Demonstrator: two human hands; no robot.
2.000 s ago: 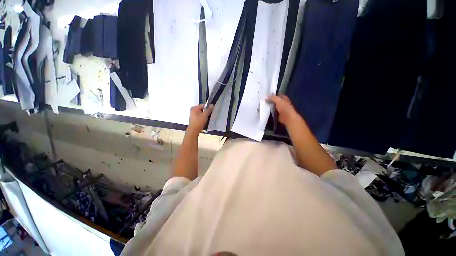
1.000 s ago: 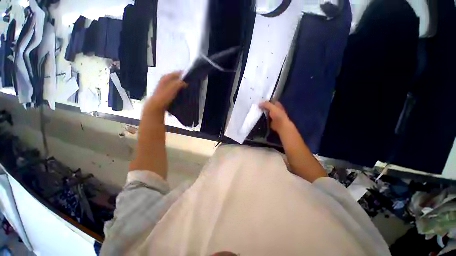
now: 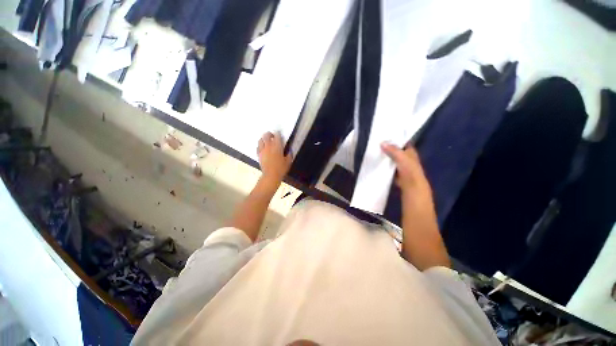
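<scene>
My right hand [image 3: 405, 165] grips the lower edge of a long panel stack topped with white paper [image 3: 385, 135], thumb on top, near the table's front edge. My left hand [image 3: 272, 154] is at the lower right corner of another white-topped long panel [image 3: 270, 88]; whether its fingers grip it is unclear. Long dark panels [image 3: 324, 135] lie between the two white-topped stacks. A navy panel [image 3: 456, 135] lies just right of my right hand.
Large black panels with curved tops [image 3: 540, 149] lie at the right. Small dark parts [image 3: 226, 51] and narrow curved pieces [image 3: 67, 34] lie at the left. Scrap heaps [image 3: 128, 270] are below the table, beside a white surface [image 3: 40, 263] at lower left.
The view has turned and shifted. My left hand has let go of the dark strip and come down to the white-topped panel's corner. My right hand still holds its white-topped stack, now moved rightward.
</scene>
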